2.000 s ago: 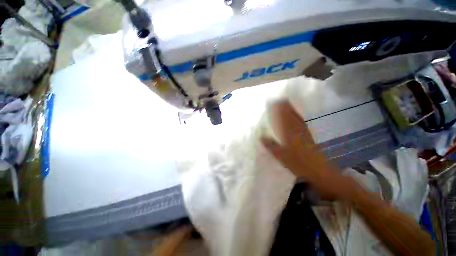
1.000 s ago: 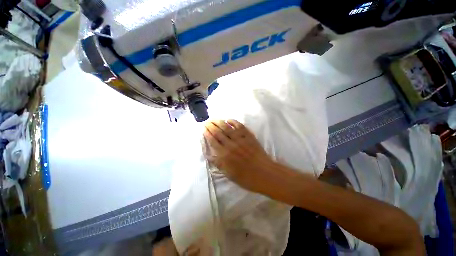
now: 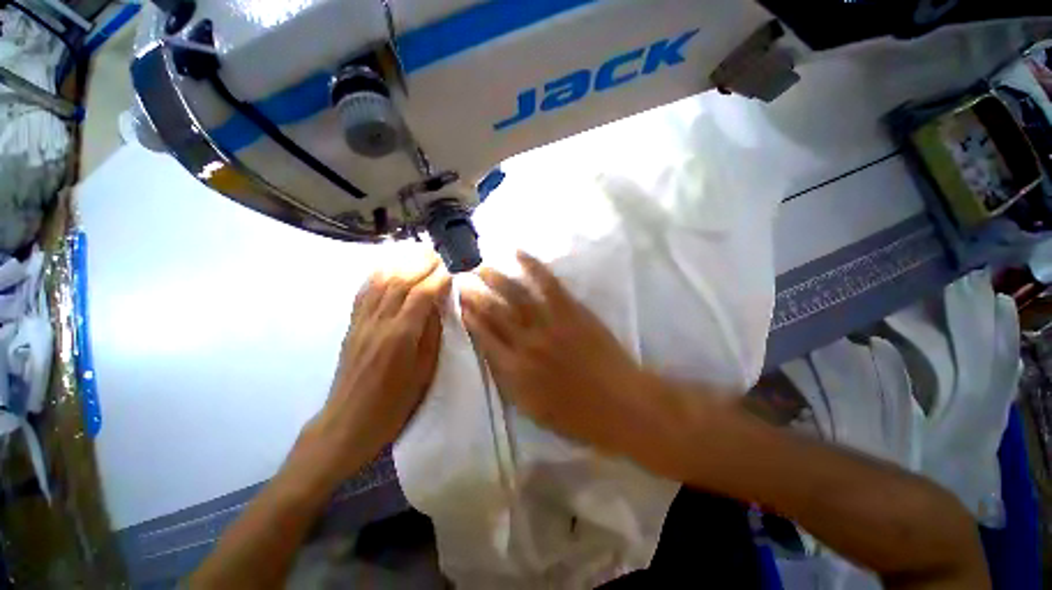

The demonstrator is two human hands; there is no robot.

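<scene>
A large white garment body (image 3: 704,288) lies on the machine bed and hangs over the front table edge. My left hand (image 3: 392,346) presses on its left edge with fingers just left of the needle area. My right hand (image 3: 554,357) lies on the cloth just right of it. Both sets of fingertips meet near the dark grey cylinder (image 3: 456,239) under the white sewing machine head (image 3: 600,87). A folded seam runs from between the hands toward the lap. The needle and presser foot are hidden by fingers and glare.
A yellow-green small parts tray (image 3: 981,161) stands at the table's right end. White strips (image 3: 923,392) fan over a blue basket (image 3: 1006,484) at lower right. The ruler-marked edge (image 3: 848,288) crosses the front. Loose cloth (image 3: 25,334) lies at far left.
My left hand has come up from the bottom edge onto the cloth beside my right hand. My right hand had moved earlier from the cloth's right part to near the needle. The cloth is spread flatter.
</scene>
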